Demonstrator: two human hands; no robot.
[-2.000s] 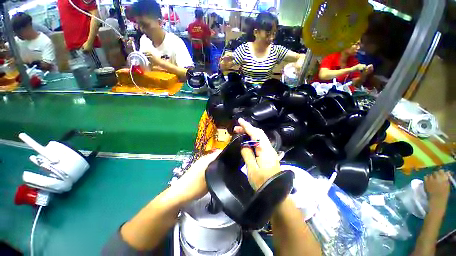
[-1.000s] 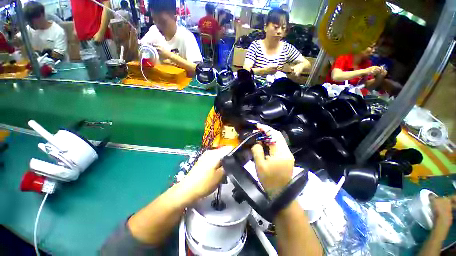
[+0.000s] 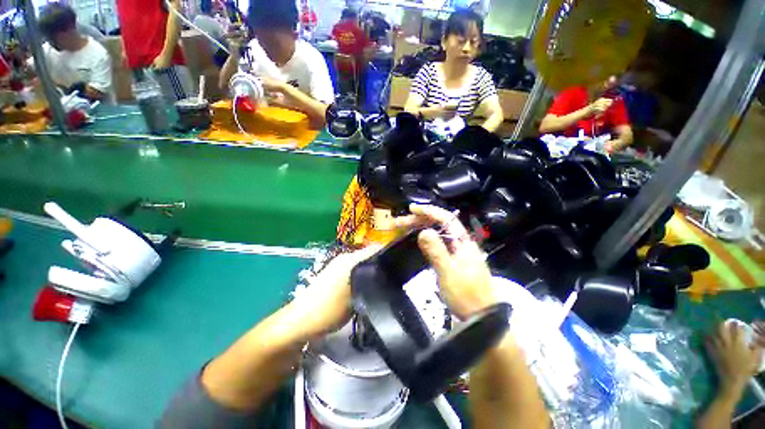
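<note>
My left hand (image 3: 331, 285) holds the near-left side of a glossy black shell (image 3: 398, 335) tilted above a white housing (image 3: 356, 385). My right hand (image 3: 457, 264) is at the shell's upper right, its fingers bent at the far rim over thin wire leads (image 3: 453, 228). The leads are too small to follow, and I cannot tell exactly what the fingertips pinch. The white housing stands upright below the shell, its top partly hidden by the shell and my left hand. White sticks show beside it.
A white unit (image 3: 113, 260) with antennas and red fitting (image 3: 52, 305) lies left. A heap of black shells (image 3: 512, 188) stands ahead. Plastic bags (image 3: 612, 360) lie right, near another person's hand (image 3: 734, 356). A metal post (image 3: 663, 159) rises right. A green conveyor (image 3: 168, 188) runs beyond the bench.
The black shell has tipped so its open inside shows more. My right fingers have opened and shifted at its rim. The other person's hand at right has moved down slightly.
</note>
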